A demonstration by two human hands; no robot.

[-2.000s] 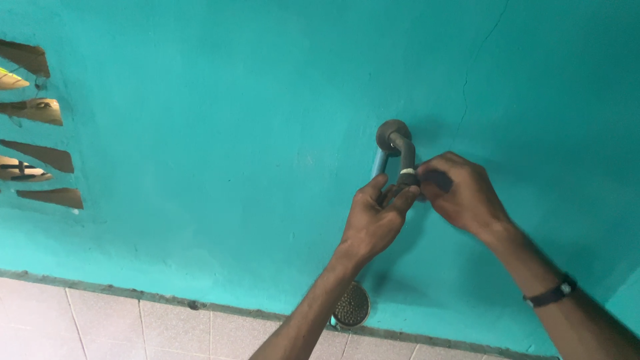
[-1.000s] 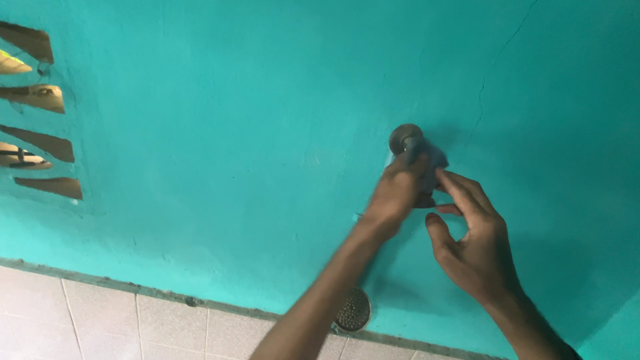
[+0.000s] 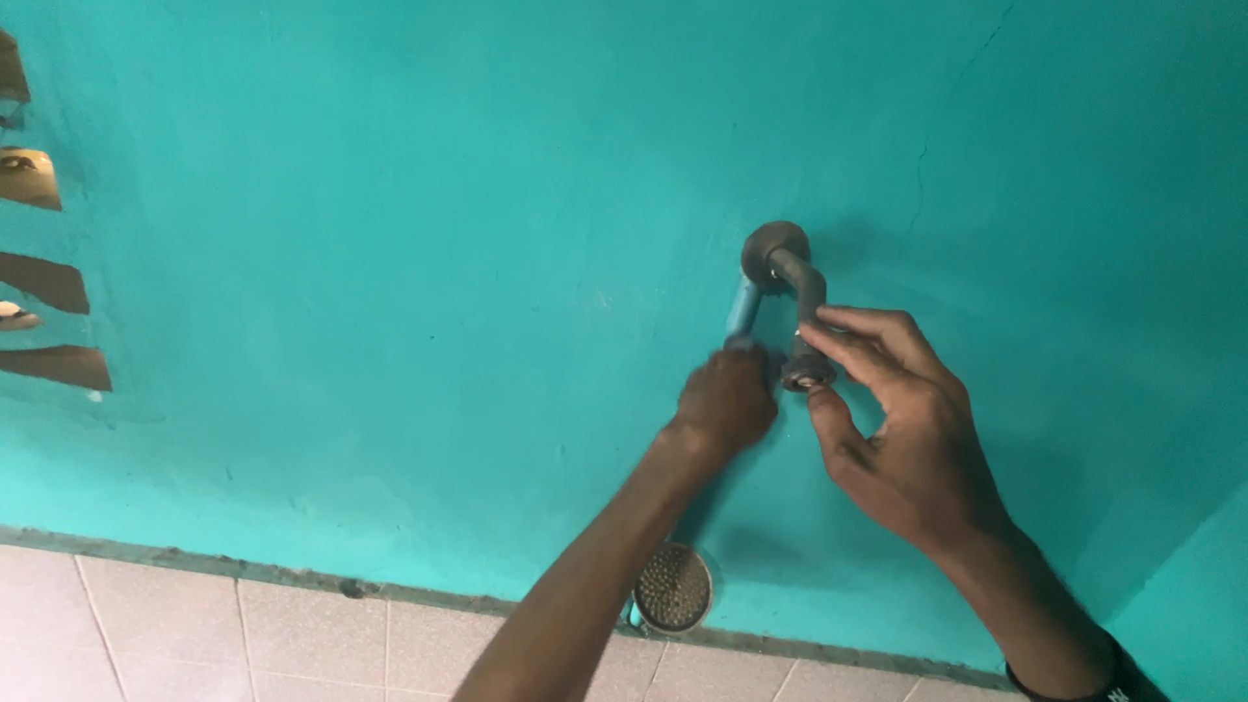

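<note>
A dark shower arm (image 3: 808, 290), a bent pipe, comes out of a round wall flange (image 3: 775, 255) and ends in a dark collar (image 3: 807, 372) with an open end. My right hand (image 3: 902, 429) has its fingertips on the side of the pipe and its thumb at the collar. Just left of the collar, my blurred left hand (image 3: 726, 400) is closed around something dark, perhaps a cloth, mostly hidden by the fingers. A light blue pipe (image 3: 744, 307) runs down from the flange behind my left hand.
A round perforated shower head (image 3: 674, 588) shows lower down, beside my left forearm. The turquoise wall (image 3: 390, 292) carries a thin crack at the upper right. Slotted vent openings (image 3: 49, 369) are at the left edge. Pink tiles (image 3: 312, 634) run below a rough ledge.
My left hand has moved down and left, off the shower arm, with the dark thing. My right hand, apart from the pipe a second ago, now touches it and the collar.
</note>
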